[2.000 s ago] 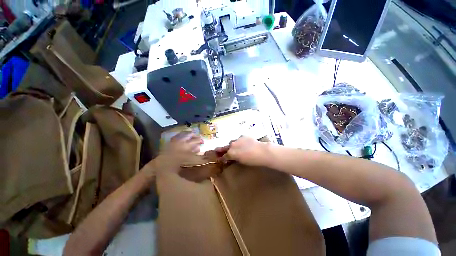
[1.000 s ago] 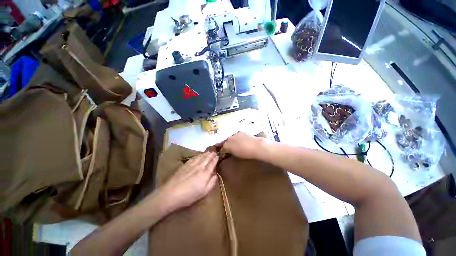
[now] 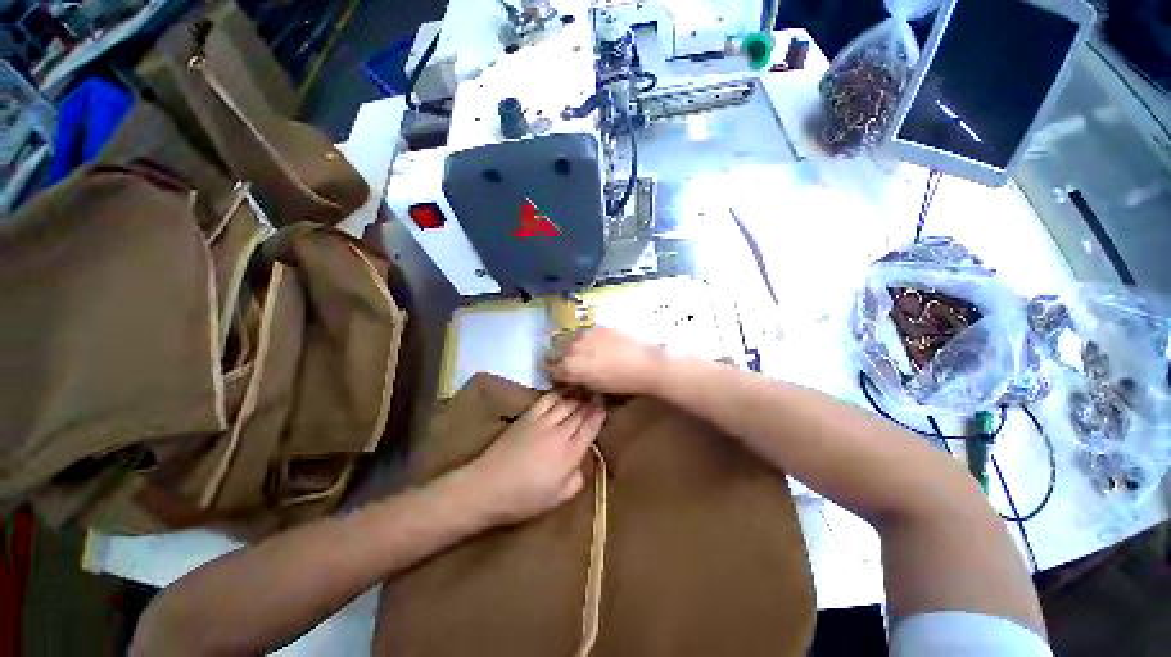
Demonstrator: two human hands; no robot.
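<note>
A brown bag body point(image 3: 700, 526) lies on the lap side of the table, with a pale binding strip point(image 3: 595, 552) running down its middle. My left hand point(image 3: 546, 452) presses on the bag's upper edge, its fingertips at the cloth there. My right hand point(image 3: 604, 363) is at the same edge just beyond it, fingers bent together beside the yellow clamp point(image 3: 569, 312). What its fingertips hold is too small to tell. The sewing machine head point(image 3: 527, 218) stands behind the hands. The pale work plate with yellow edging point(image 3: 498, 344) lies under the head.
Brown bags point(image 3: 103, 295) are piled at the left. An open plastic bag of dark rings point(image 3: 935, 327), another bag of greyer pieces point(image 3: 1107, 398), black cable and a green-handled tool point(image 3: 982, 449) lie at the right. A control screen point(image 3: 989, 80) and a tied bag point(image 3: 863, 96) stand behind.
The view has shifted, so the machine sits further right. My left hand has settled on the bag edge since the earliest frame. My right hand has moved forward, closer to the clamp.
</note>
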